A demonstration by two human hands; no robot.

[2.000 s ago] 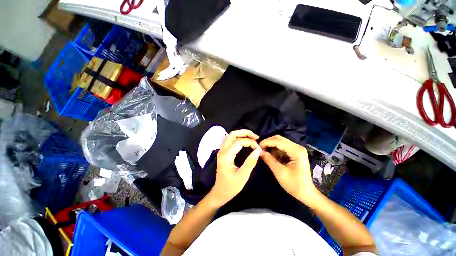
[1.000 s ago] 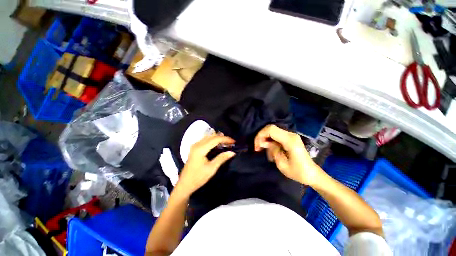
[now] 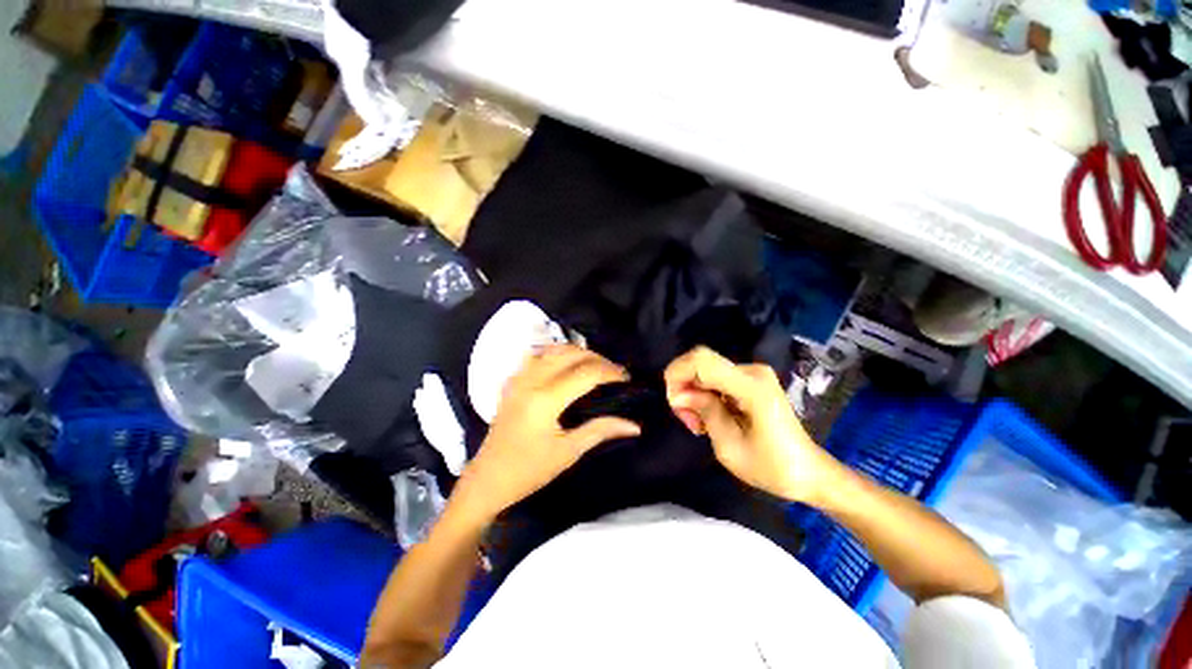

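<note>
A black garment (image 3: 575,235) fills the lap below the table edge. My left hand (image 3: 543,418) lies on it, thumb and fingers around a fold of the black cloth. My right hand (image 3: 739,418) is just to the right, its fingers curled together at the cloth; whether they pinch a thread or a thin tool is too small to tell. A rounded white patch (image 3: 510,346) lies beside my left fingers, partly covered by them. A narrow white piece (image 3: 439,421) lies further left.
The white table (image 3: 732,131) crosses above the lap, with red-handled shears (image 3: 1114,209) at the right and a phone (image 3: 850,7) cut off at the top. A clear plastic bag (image 3: 222,346) lies left. Blue crates (image 3: 294,575) stand at both sides.
The hands, fingertips together two seconds ago, have moved apart. Since one second ago my left hand has shifted slightly right and its fingers have spread more. The view has shifted too.
</note>
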